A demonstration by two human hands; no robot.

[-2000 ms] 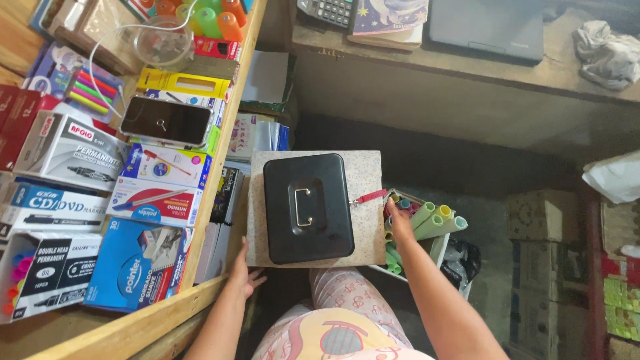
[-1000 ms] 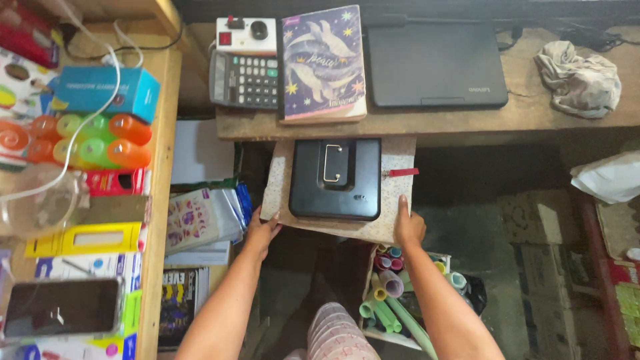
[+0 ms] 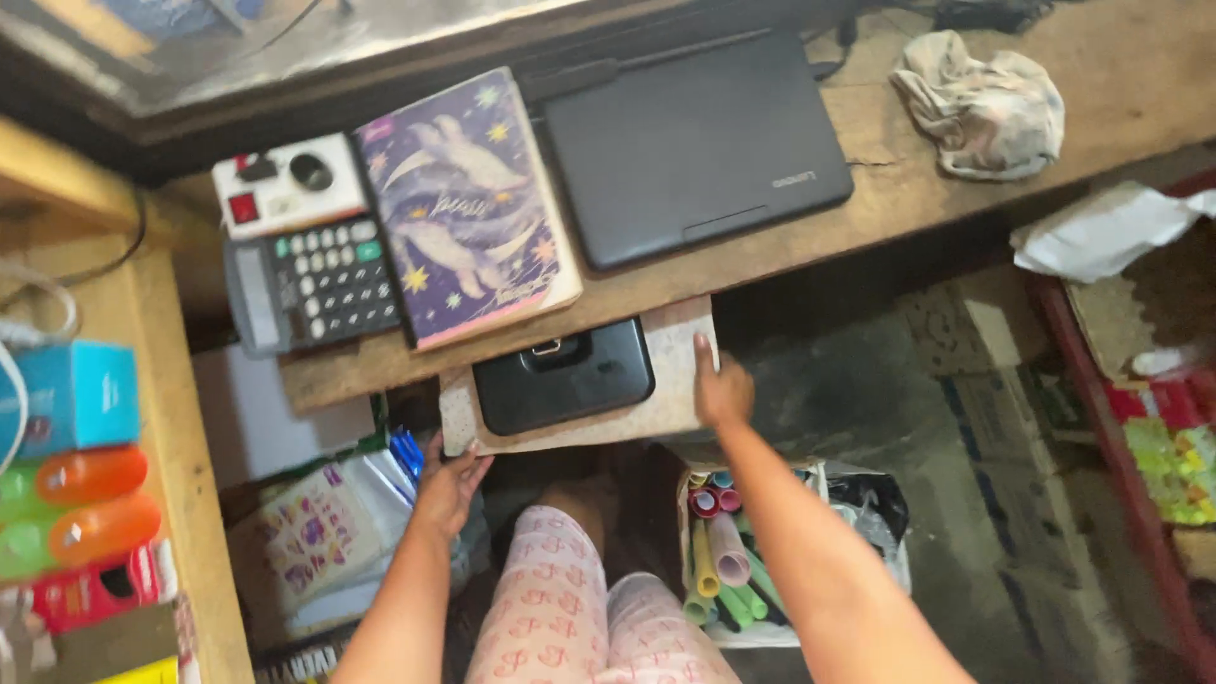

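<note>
A black cash box with a wire handle on its lid lies on a pale speckled board. The far part of both is hidden beneath the wooden desk top. My left hand grips the board's near left corner, fingers partly spread. At the board's right edge my right hand holds on, thumb on top. Above, on the desk, lie a calculator, a notebook with a whale cover and a closed Lenovo laptop.
Shelves with boxes and orange and green items stand at the left. A container of rolled coloured paper is below my right forearm. A crumpled cloth lies on the wooden desk. Cartons stand at the right.
Both hands have moved the board and cash box forward, partly under the desk top. The red item seen at the box's right side earlier is out of sight. The view has shifted toward the desk.
</note>
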